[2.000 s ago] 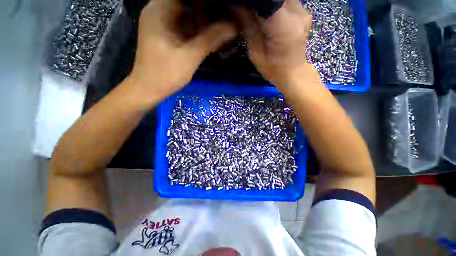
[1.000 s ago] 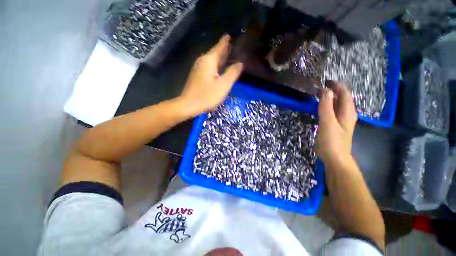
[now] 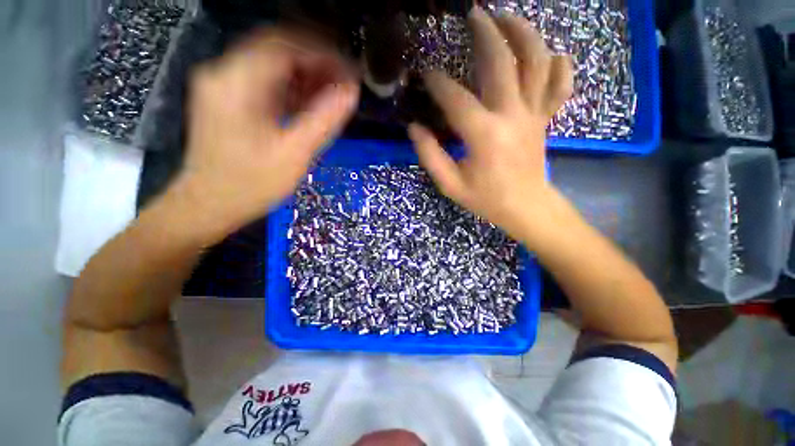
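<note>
The near blue tray (image 3: 401, 342) lies against my body, full of short shiny metal cylinders (image 3: 410, 261). A few tiny rings (image 3: 354, 176) show near its far edge. My left hand (image 3: 253, 122) is blurred beyond the tray's far left corner, fingers curled toward the thumb; whether it holds a part cannot be told. My right hand (image 3: 501, 122) is over the tray's far right edge, fingers spread, with no part visible in it. Between the hands, a small rounded light metal piece (image 3: 381, 85) sits on the dark machine bed, partly in shadow.
Beyond the bed are loose small parts (image 3: 436, 43) and a far blue tray (image 3: 645, 78) of cylinders. A clear bin of parts (image 3: 131, 70) stands at far left, above a white card (image 3: 98, 205). More clear bins (image 3: 739, 222) stand at right. The bench edge runs beside the near tray.
The view has turned and shifted back since one second ago. My left hand is farther over the bed and more curled. My right hand has moved inward and its fingers have spread.
</note>
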